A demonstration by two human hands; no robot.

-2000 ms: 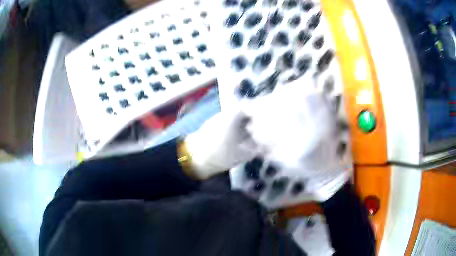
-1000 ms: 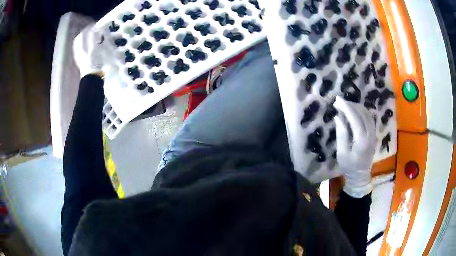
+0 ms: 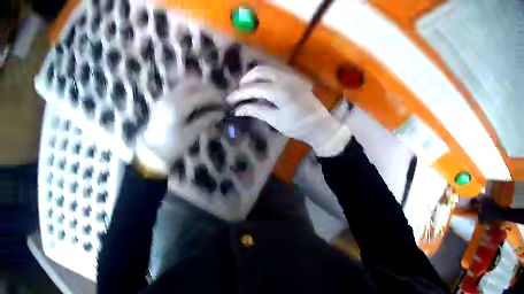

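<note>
The near foam tray [image 3: 230,204] lies across my lap against the orange front edge, its pockets filled with dark earbuds [image 3: 203,177]. My left hand [image 3: 181,123], white-gloved and blurred, is over the tray's lower middle. My right hand [image 3: 281,103], white-gloved, is bent in from the right, fingertips close to the left hand's. Between the fingertips is a small dark piece with a bluish light [image 3: 231,130], perhaps a charging case. Both hands seem to hold it, though blur hides the exact grip.
A second foam tray [image 3: 74,184] with dark pieces is at the lower left. The orange edge [image 3: 287,35] carries a green button [image 3: 245,19] and a red button [image 3: 350,75]. A white sheet [image 3: 390,149] with a black pen [image 3: 409,178] lies right. Another sheet [image 3: 465,49] is at upper right.
The view has turned right. My left hand has left the far tray and come to the near tray, meeting my right hand. A small lit piece now shows between them.
</note>
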